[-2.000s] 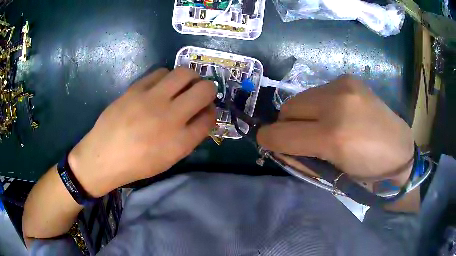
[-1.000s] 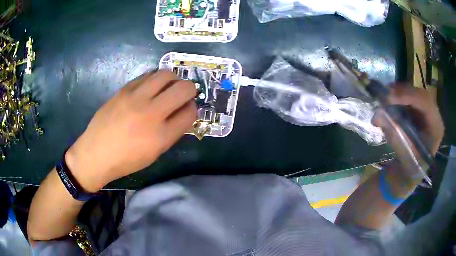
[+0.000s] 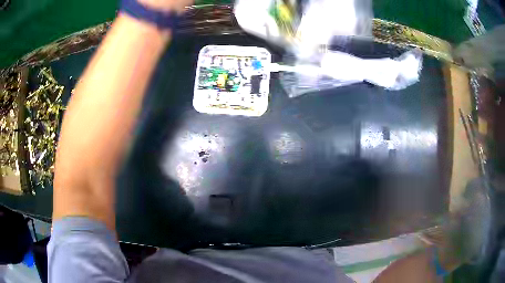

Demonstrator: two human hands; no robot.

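A white open socket housing [image 3: 232,80] lies on the dark green mat, showing a green board, brass strips and a blue component. Its white cord leads right into a clear plastic bag [image 3: 376,69]. A second housing [image 3: 271,19], motion-blurred, is at the top edge beside blurred clear plastic. My left arm reaches up across the left side. My left hand [image 3: 166,4] is cut off by the top edge, so its fingers and any hold are hidden. My right hand [image 3: 465,224] is a faint blur at the lower right; its fingers and anything in it cannot be made out.
Brass contact strips [image 3: 41,127] are heaped at the left, partly in a tan tray [image 3: 12,184]. A worn brown ledge [image 3: 410,37] runs along the far side, with a green belt [image 3: 55,22] beyond. A tan board [image 3: 458,138] with thin dark rods beside it is at right.
My left hand has left the near housing and moved up to the top edge. My right hand has moved down. One housing is now blurred at the top; the near mat shows no housing.
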